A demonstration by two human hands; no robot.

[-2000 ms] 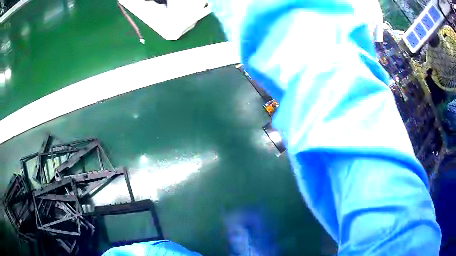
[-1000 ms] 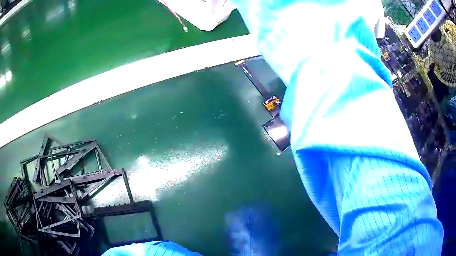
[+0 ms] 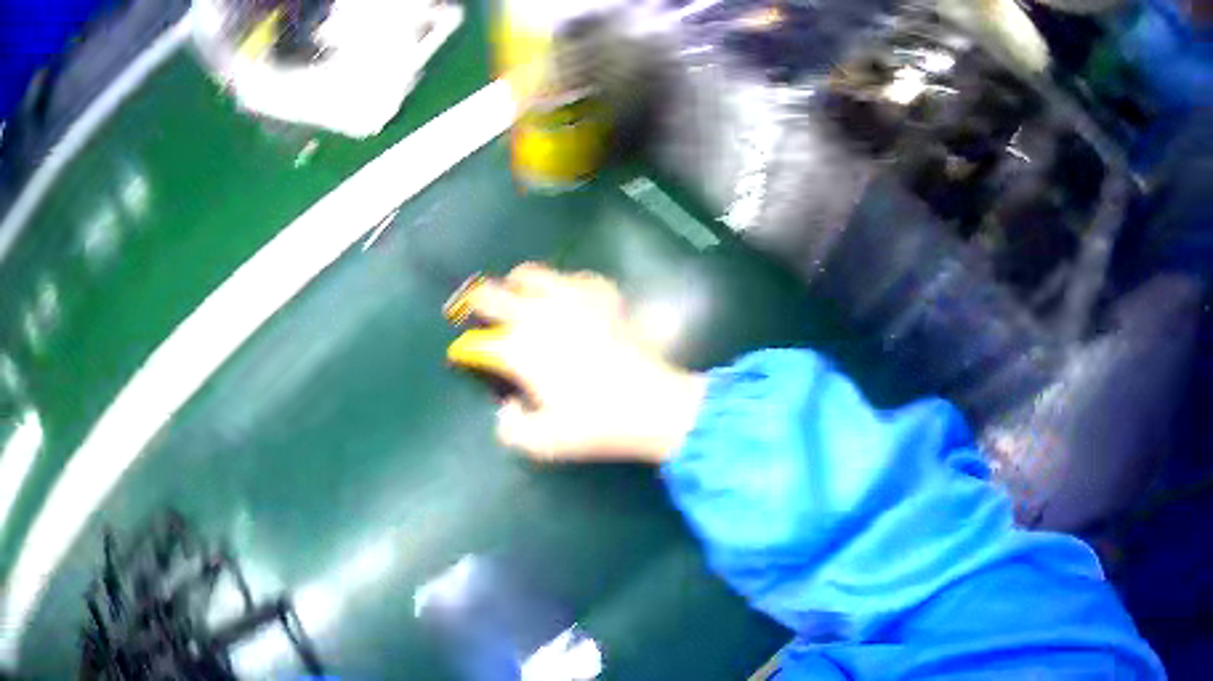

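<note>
My right hand [image 3: 585, 366] reaches in from the right over the dark green mat [image 3: 346, 439], blurred by motion. It has yellow finger cots, and its fingers are bent and point left. A small orange-gold patch [image 3: 466, 299] shows at the fingertips, with a dark area under them. I cannot tell whether it is part of a held thing. My left hand is not in view. Blurred black frames [image 3: 166, 612] lie in a pile at the bottom left.
A yellow can [image 3: 561, 146] stands at the mat's far edge, with a pale strip [image 3: 672, 213] beside it. A white rail [image 3: 200, 333] curves along the mat. A white holder [image 3: 366, 87] sits on the green conveyor [image 3: 146, 226]. Blurred clear trays [image 3: 918, 253] are at right.
My right hand has come into view over the mat, and the blue sleeve has moved down and right. The view has shifted right; the yellow can now shows. The display module by the sleeve no longer shows clearly.
</note>
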